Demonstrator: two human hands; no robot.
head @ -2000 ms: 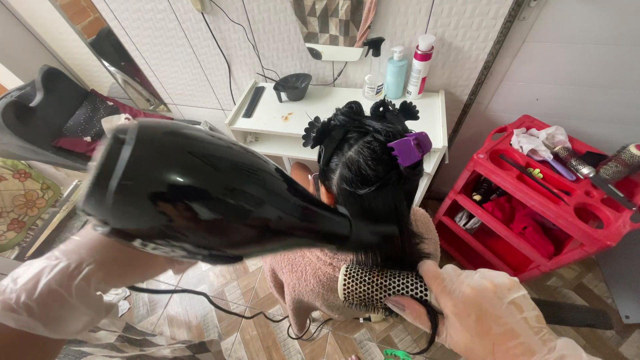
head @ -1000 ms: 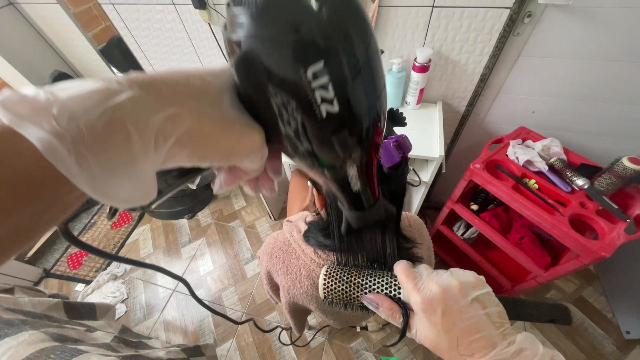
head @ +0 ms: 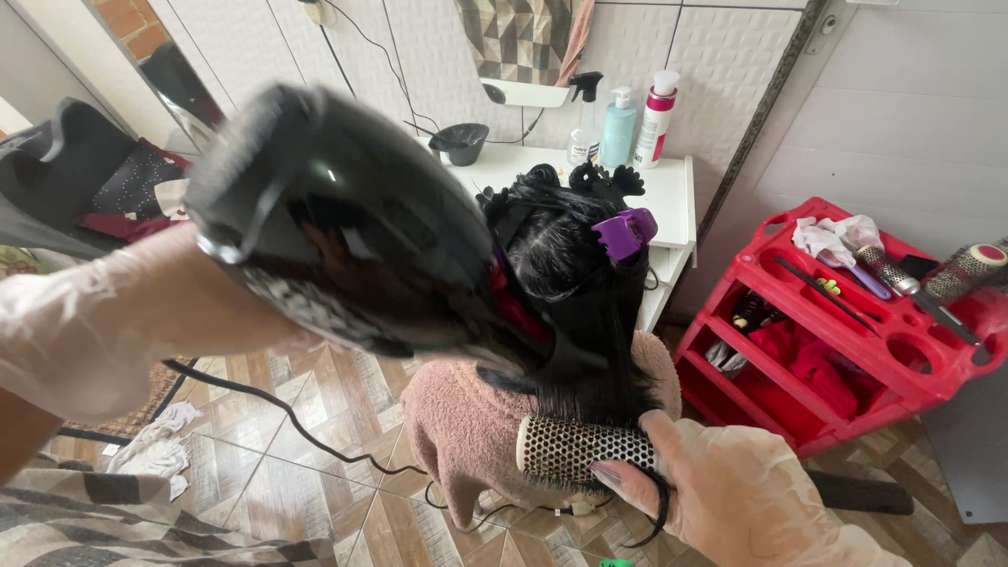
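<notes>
My left hand [head: 197, 303], in a translucent glove, is closed around a black hair dryer [head: 370, 228]; its handle is mostly hidden. The dryer's nozzle points down at the dark hair [head: 602, 339] of a seated person with a pink towel [head: 465, 425] over the shoulders. My gloved right hand [head: 717, 480] grips a round metal-barrel hairbrush [head: 587, 449], whose barrel lies across the lower ends of the hair. A dark strand loops by my right thumb. A purple claw clip [head: 626, 234] and black clips [head: 587, 177] hold up the upper hair.
A red plastic trolley [head: 827, 358] with more round brushes [head: 965, 272] and a comb [head: 827, 295] stands at the right. Behind the person, a white shelf table [head: 669, 197] holds a black bowl [head: 463, 144], a spray bottle [head: 584, 122] and a pump bottle [head: 619, 126]. The dryer's cord [head: 295, 421] trails over the floor.
My left hand has turned the dryer from nearly upright, one second ago, to a slant from upper left to lower right. The brush remains at the lower hair.
</notes>
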